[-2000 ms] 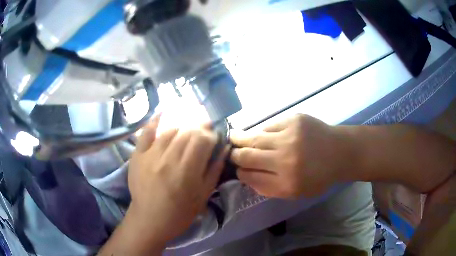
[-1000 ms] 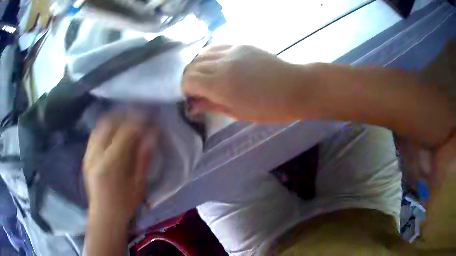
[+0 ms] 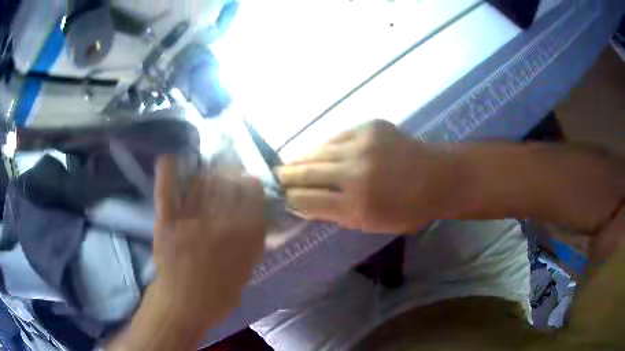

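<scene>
A light grey garment piece (image 3: 236,147) with a narrow dark trim (image 3: 261,142) lies under the sewing machine's needle area (image 3: 159,101), brightly lit. My right hand (image 3: 356,179) pinches the trimmed edge between thumb and fingers, just right of the needle area. My left hand (image 3: 209,233) is blurred and lies over the cloth to the left, thumb spread from the fingers; whether it grips cloth cannot be told. Dark grey cloth (image 3: 51,206) is heaped left of my left hand. The cloth under both hands is partly hidden.
The white machine head with a blue stripe (image 3: 38,79) is at upper left. The white table (image 3: 329,62) has a dark seam line and a ruler strip (image 3: 480,103) along its near edge. A dark flat object (image 3: 515,9) is at the top right. Light cloth (image 3: 445,274) covers the lap.
The view shifted. Since one second ago, my left hand has moved right and up, closer to the needle area, over the cloth. My right hand still holds the edge, now lower in view.
</scene>
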